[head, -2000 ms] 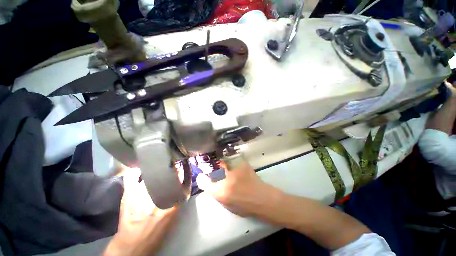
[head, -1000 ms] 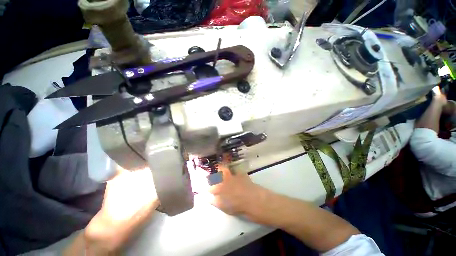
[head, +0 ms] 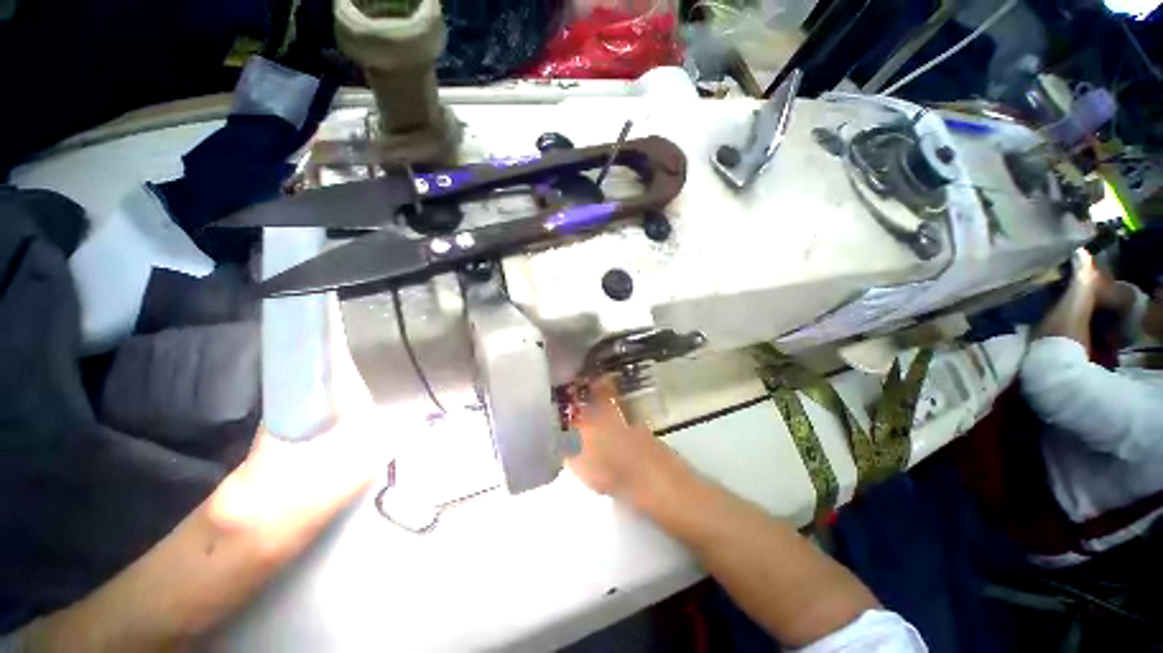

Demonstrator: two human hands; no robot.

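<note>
The cream sewing machine head [head: 753, 262] lies across the view. My right hand [head: 612, 440] is at the needle area, right of the curved guard [head: 520, 396]; its fingertips are partly hidden by machine parts, and I cannot tell whether it holds anything. My left hand [head: 300, 478] is on the bed, left of the guard, washed out by lamp glare; its fingers are not clear. A dark thread or thin wire [head: 427, 520] lies curled on the white bed between the hands. Dark grey fabric [head: 179, 389] is bunched at the left, beside a white cloth [head: 128, 268].
Large shears [head: 510, 211] lie on the machine head. A tan post [head: 406, 77] stands behind them. Yellow-green patterned strips [head: 806, 440] wrap the machine's base. Navy cloth [head: 236, 166] lies behind at left. Another person's sleeve [head: 1084, 396] shows at right. A red bag [head: 612, 45] is at the back.
The view has shifted, so the machine sits further right. My left hand has drawn back left from the needle area, and the curled thread or wire now shows. My right hand stays by the needle.
</note>
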